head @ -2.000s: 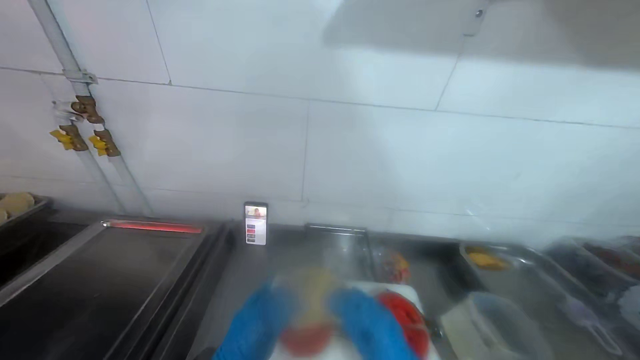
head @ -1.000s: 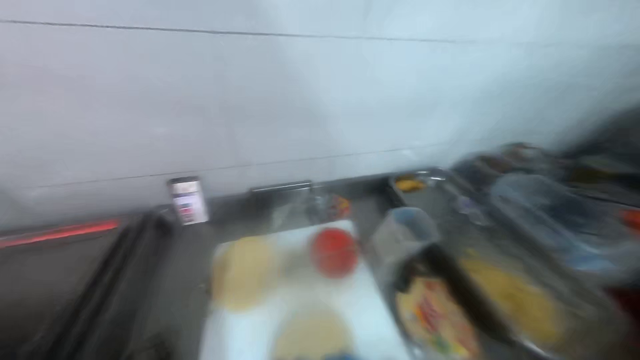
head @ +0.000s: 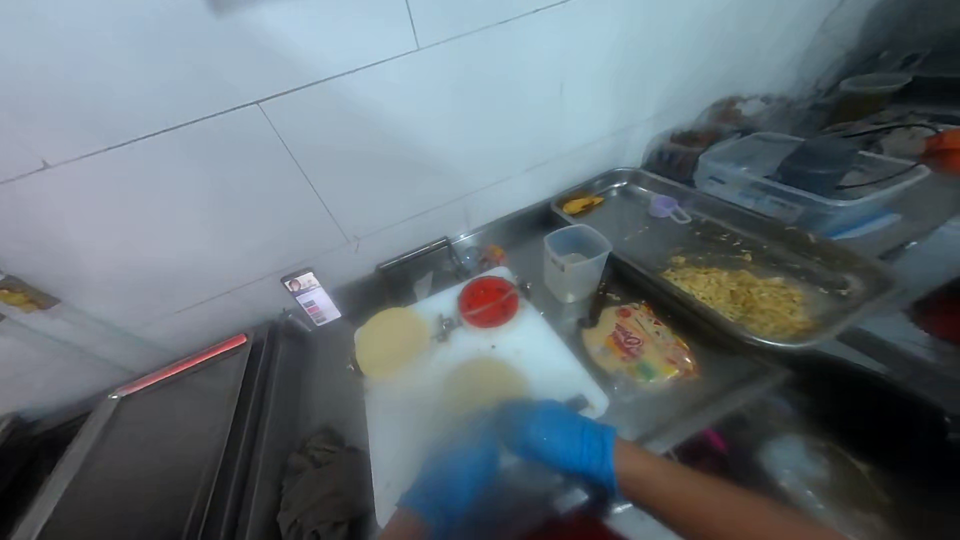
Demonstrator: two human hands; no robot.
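Observation:
Both hands wear blue gloves and are blurred at the near part of a white cutting board (head: pixel 405 442). My left hand (head: pixel 454 472) is low over the board, and my right hand (head: pixel 555 435) meets it at the board's near right side. Just beyond their fingertips lies a pale round dough disc (head: pixel 486 384); whether the fingers touch or grip it cannot be made out. Another dough disc (head: pixel 391 342) lies at the board's far left corner. A round red press or lid (head: pixel 488 301) rests at the far edge of the board.
A plastic package of dough discs (head: pixel 639 343) and a clear plastic container (head: pixel 576 262) stand right of the board. Beyond them, a metal tray (head: pixel 862 281) holds shredded filling (head: pixel 739 300) and a purple scoop (head: pixel 667 208). A phone (head: pixel 311 297) leans on the wall; a dark cloth (head: pixel 324 487) lies left.
The view has swung towards the right side of the counter. Both hands, mostly out of view a second ago, are now together over the near part of the board.

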